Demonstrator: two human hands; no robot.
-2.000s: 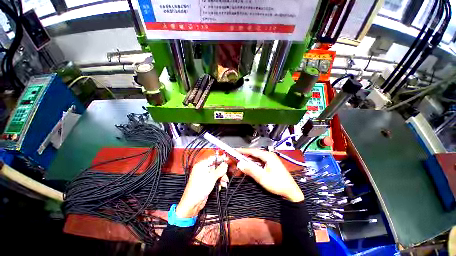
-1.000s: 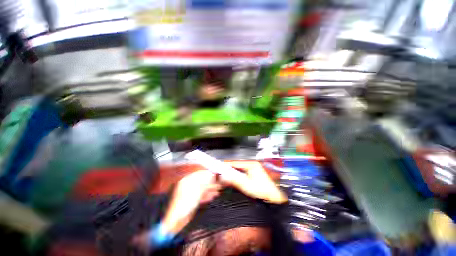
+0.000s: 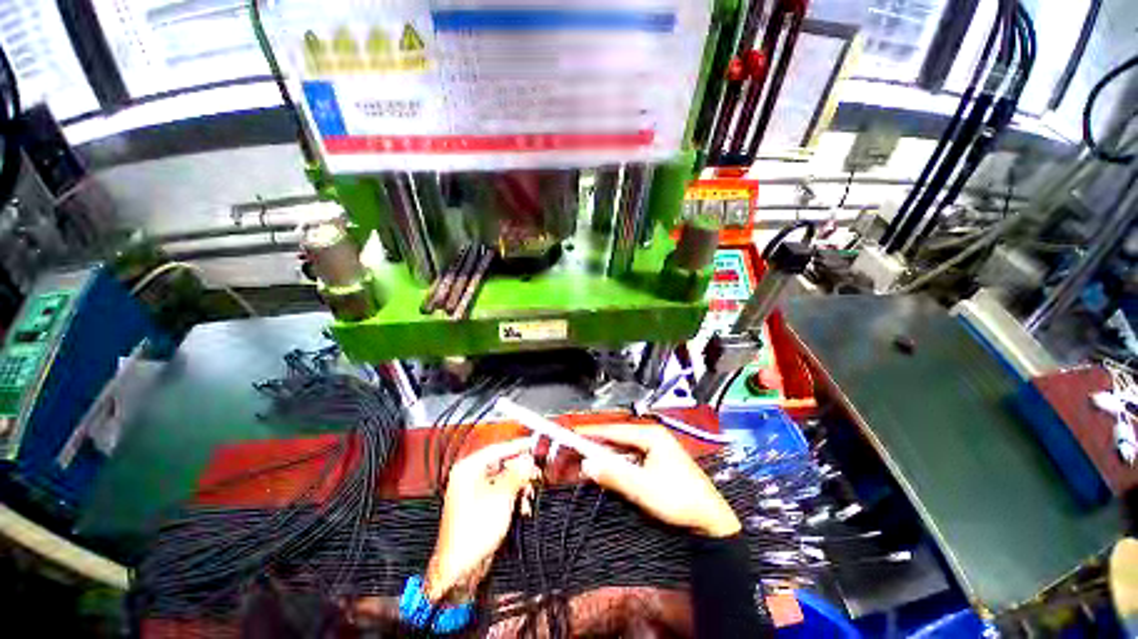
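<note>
My left hand (image 3: 481,503) holds a few black cables near their ends, with small pale tips showing at the fingers. My right hand (image 3: 661,474) holds a slim white strip-like tool (image 3: 549,431), which slants up to the left over the left fingertips. The loose cables hang down from between the hands. Below them a dense bundle of black cables (image 3: 412,543) lies across the red-brown board (image 3: 268,469), with silvery tips fanned out at the right.
The green platen (image 3: 412,327) stands behind the board with dark metal bars (image 3: 458,280) on it. A blue controller box (image 3: 56,356) is left. A red-orange control panel (image 3: 736,293) and blue bin (image 3: 764,431) are right, beside a green-topped bench (image 3: 948,424).
The camera view has shifted, so the press sits further left and lower. Both hands stay together at the cable ends, and the white tool is still in the right hand.
</note>
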